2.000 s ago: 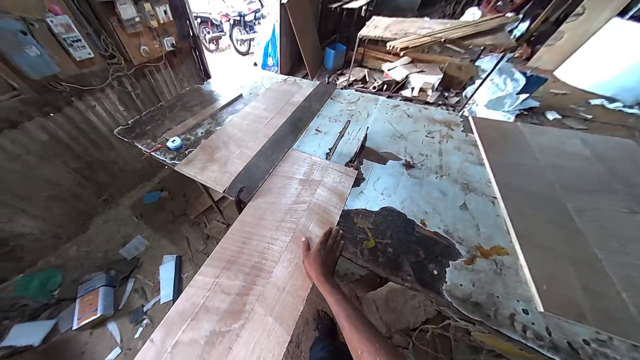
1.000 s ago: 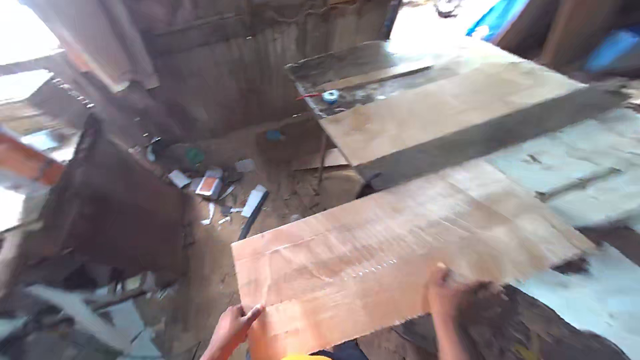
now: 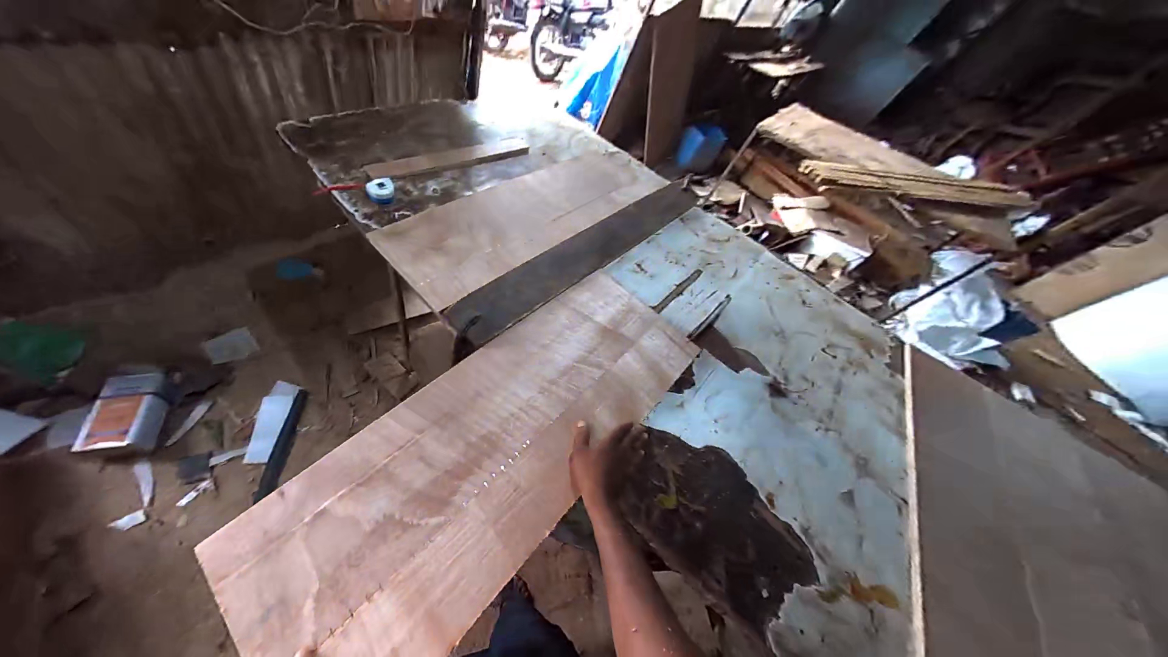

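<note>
A long plywood panel (image 3: 456, 447) lies diagonally, its far end on the worn worktable (image 3: 785, 319) and its near end past the edge. My right hand (image 3: 598, 461) grips the panel's right edge, thumb on the top face. Only a fingertip of my left hand (image 3: 307, 651) shows, at the panel's near edge at the bottom; the rest is out of frame. Beyond the panel, a dark strip (image 3: 566, 255) lies beside another plywood sheet (image 3: 511, 219). A tape measure (image 3: 380, 190) and a narrow wood strip (image 3: 447, 159) rest farther back on the table.
At the right stands a large brown board (image 3: 1040, 511) with a pale edge. Wood scraps (image 3: 821, 237) and stacked thin strips (image 3: 912, 182) lie behind the table. Offcuts (image 3: 272, 424) and a box (image 3: 126, 411) litter the floor at left. The tabletop has a dark, broken patch (image 3: 721, 520).
The view has swung considerably. My left hand, on the panel's near end one second ago, is now almost out of frame. My right hand remains at the panel's right edge.
</note>
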